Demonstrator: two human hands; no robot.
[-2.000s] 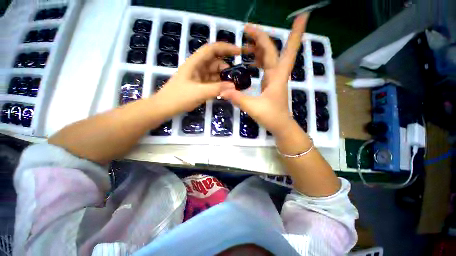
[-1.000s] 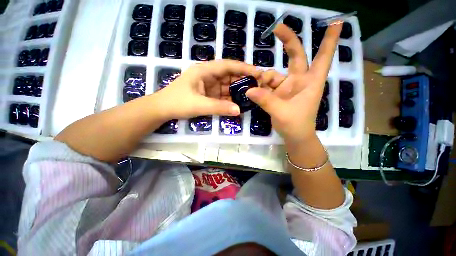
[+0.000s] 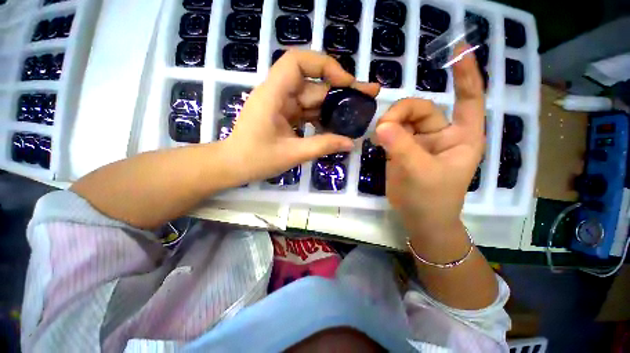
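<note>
My left hand (image 3: 276, 124) holds a glossy black rounded-square unit (image 3: 350, 112) between thumb and fingers, above the white compartment tray (image 3: 153, 131). My right hand (image 3: 435, 152) is just right of the unit, its thumb and index finger pinched together near the unit's edge. Whether they hold a thin film is too small to tell. A clear film strip (image 3: 452, 45) sticks to a raised fingertip of my right hand. Long tray pockets hold several black units; my hands hide part of the tray.
A neighbouring white tray (image 3: 69, 89) with black units is at the left, with blank white sheets (image 3: 114, 83) between the trays. A blue box (image 3: 606, 186) with a round dial and a cable stands at the right bench end, beside a white tube (image 3: 586, 103).
The unit in my left hand has turned to show a broad face. My right thumb and index finger have drawn off it to the right. The view has shifted, and fewer film strips show on my raised fingers.
</note>
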